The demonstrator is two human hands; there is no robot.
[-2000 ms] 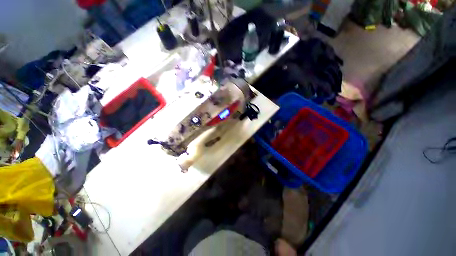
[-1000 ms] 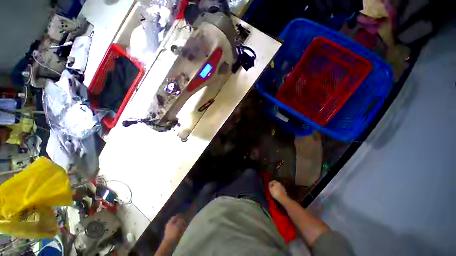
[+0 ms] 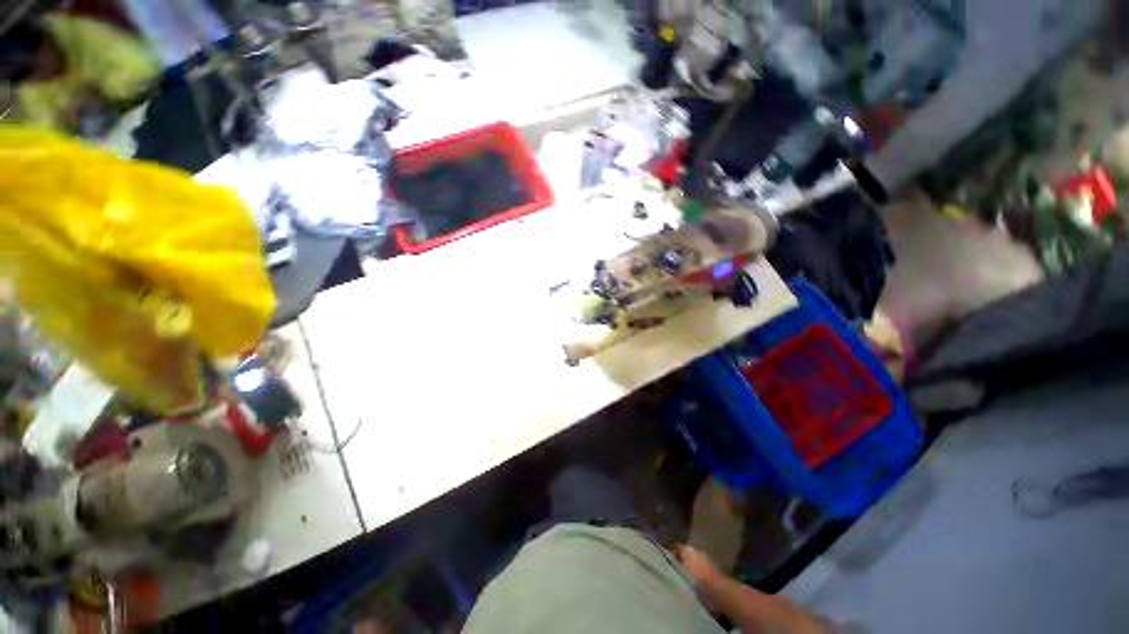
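Note:
My right hand (image 3: 697,565) is small and blurred at the bottom, beside my body; its fingers cannot be made out. My left hand does not show. In front of me the cream sewing machine (image 3: 675,260) stands on the white table (image 3: 433,384), its small blue display lit. No cloth shows under it. Behind and left of it, a red tray (image 3: 541,196) holds dark cloth pieces (image 3: 458,192).
A blue crate (image 3: 743,427) with a red mesh basket (image 3: 820,396) inside stands on the floor at right. A yellow bag (image 3: 149,266) hangs at left above a second machine (image 3: 136,489). Clear bags (image 3: 322,167) lie left of the tray. Dark cloth (image 3: 836,254) is behind the crate.
The view has swung, showing the yellow bag larger and the machine further right. My left hand and the red thing beside my right hand have left view. My right hand stays low beside my body.

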